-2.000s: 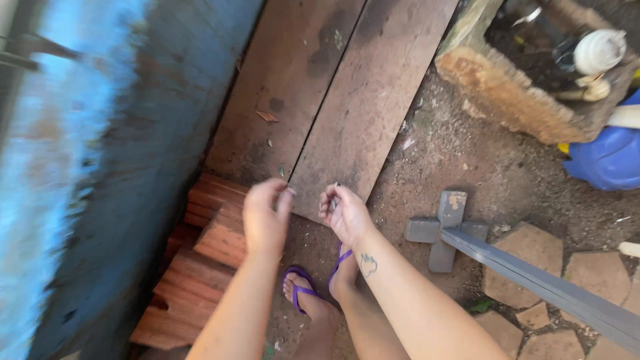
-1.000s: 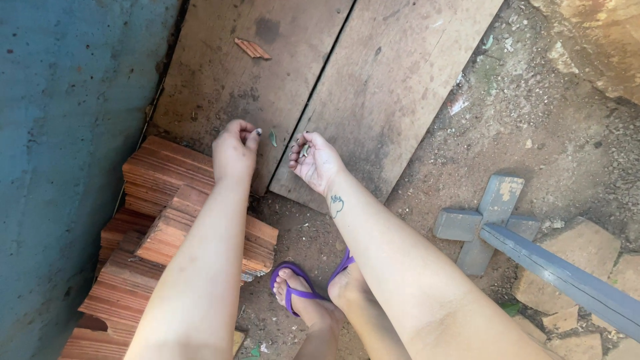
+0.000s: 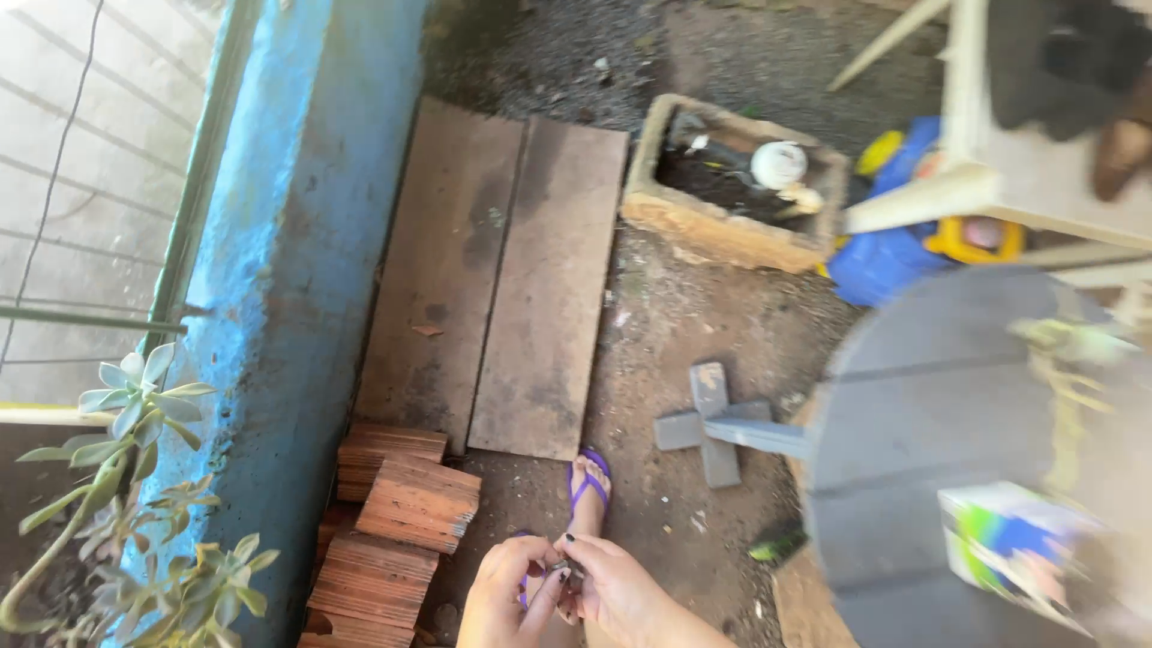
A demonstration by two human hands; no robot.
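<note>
Low in the view, my left hand [image 3: 515, 585] and my right hand [image 3: 612, 576] meet at the fingertips. A small dark object [image 3: 565, 569] is pinched between them; it is too small and blurred to name. Below and around the hands are my feet in purple flip-flops [image 3: 589, 481]. Two wooden boards [image 3: 549, 297] lie side by side on the ground ahead of the hands. Stacked ridged clay bricks [image 3: 418, 504] stand just left of the hands.
A blue wall [image 3: 315, 225] runs along the left, with a succulent plant [image 3: 135, 405] beside it. At right stand a round grey table [image 3: 918, 432] with a cross-shaped wooden foot [image 3: 711, 423] and a carton [image 3: 1017, 540] on top. A stone planter [image 3: 738, 229] sits beyond.
My hands, apart over the boards' near end before, have come together low in the view, near my feet. The view has shifted widely, and the round tabletop now shows.
</note>
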